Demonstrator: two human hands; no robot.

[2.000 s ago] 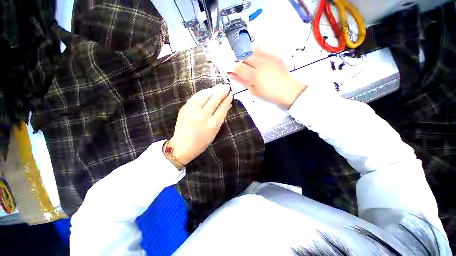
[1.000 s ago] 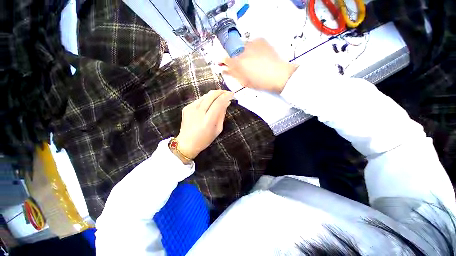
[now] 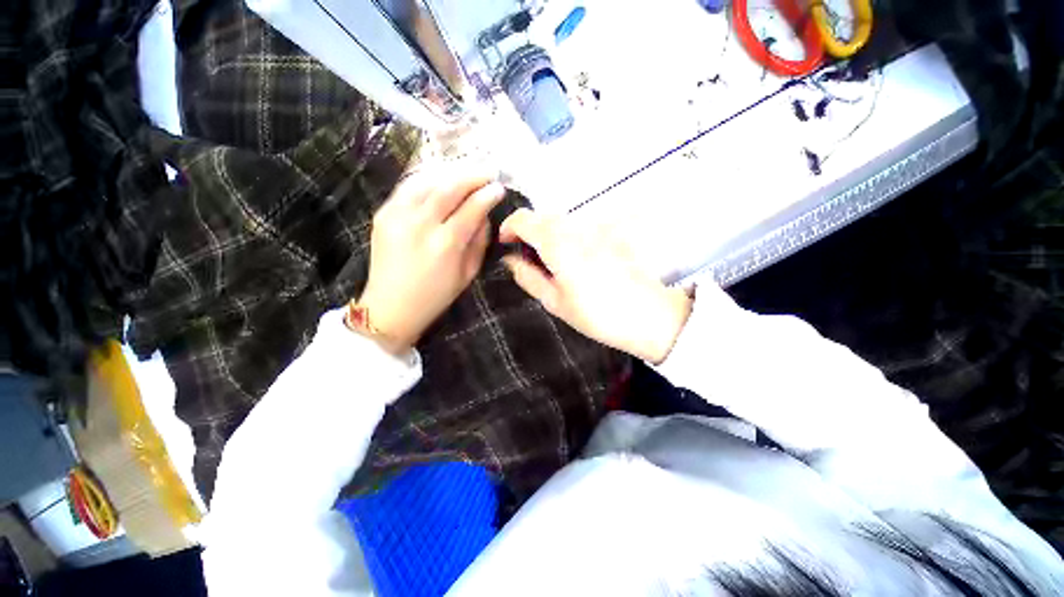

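A dark plaid garment piece (image 3: 280,257) with thin pale checks drapes left of and below the sewing machine (image 3: 362,53). My left hand (image 3: 426,251) lies on the cloth just below the needle area, its fingertips gripping the cloth near its right edge. My right hand (image 3: 595,280) is beside it, thumb and fingers closed on the dark cloth edge. The fingertips of both hands nearly meet. The needle area (image 3: 455,117) is bright and blurred. The grey-blue ridged cylinder (image 3: 541,103) stands to its right.
Scissors with red and orange-yellow loops (image 3: 779,41) lie at the upper right. Dark scraps and thread (image 3: 817,111) lie near the table's ruler-marked front edge (image 3: 805,210). A small blue object (image 3: 569,23) is behind the cylinder. A cardboard box (image 3: 140,455) is at left; blue ridged material (image 3: 426,525) is below.
My right hand has moved down and away from the cylinder to the cloth edge. My left hand has moved up and left, nearer the needle area. The camera view has shifted slightly.
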